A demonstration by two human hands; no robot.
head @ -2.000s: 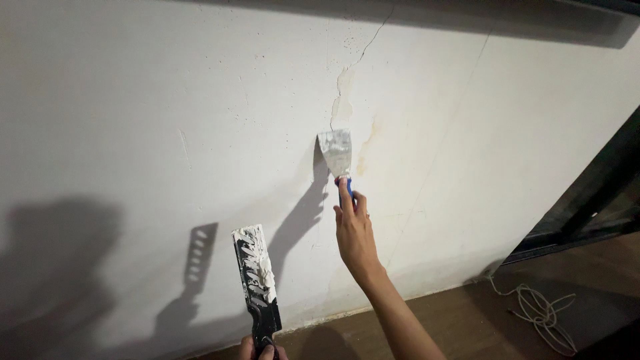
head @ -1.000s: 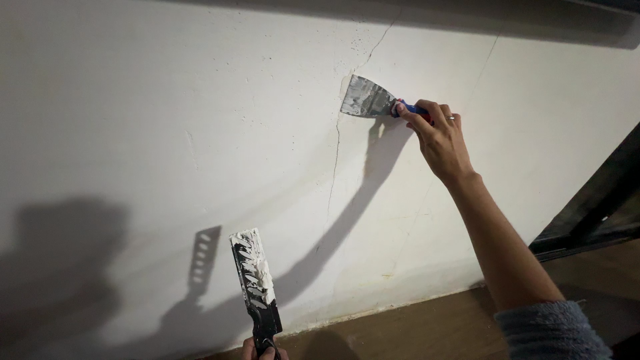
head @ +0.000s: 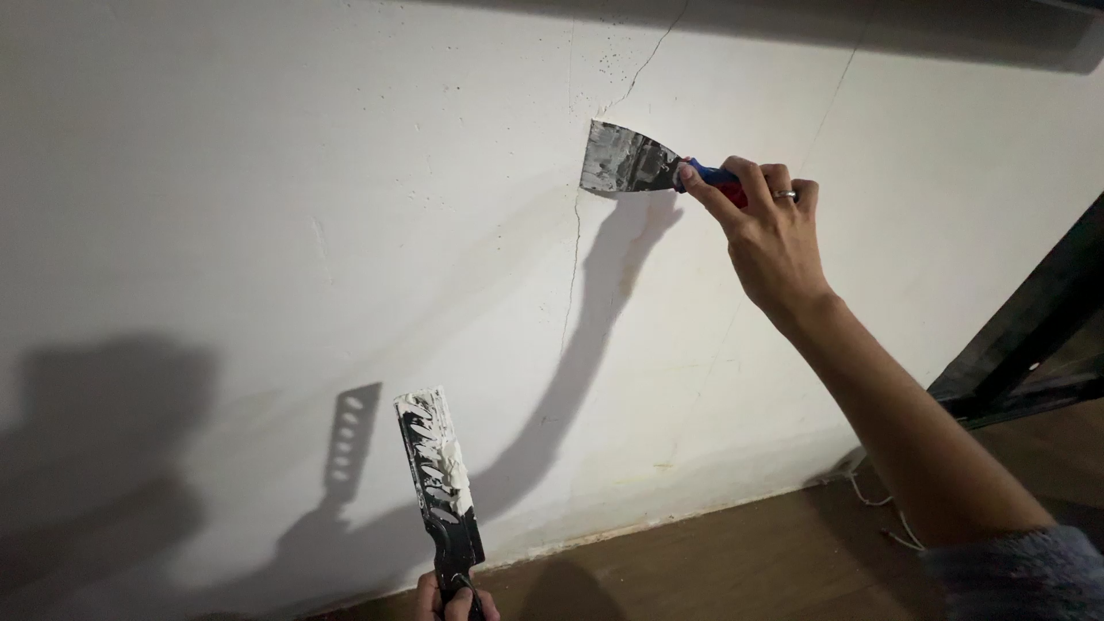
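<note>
My right hand (head: 776, 228) grips the blue and red handle of a putty knife (head: 631, 159). Its wide, putty-smeared metal blade lies against the white wall (head: 483, 285), over a thin crack (head: 573, 267) that shows above and below it. At the bottom, my left hand (head: 457, 599) is closed around the handle of a black slotted tool (head: 438, 461), held upright in front of the wall. White putty coats the slotted part of that tool, thickest along its right edge. Part of my left hand is cut off by the frame.
A brown floor (head: 690, 569) meets the wall's lower edge. At the right stands a dark frame (head: 1026, 345), and a pale cord (head: 901, 530) lies on the floor, partly behind my right forearm. A dark ledge (head: 949, 34) crosses the top. Shadows fall on the wall.
My right hand first moved up and to the right, turning the putty knife sideways; since one second ago the blade has shifted slightly lower on the wall. My left hand keeps its hold.
</note>
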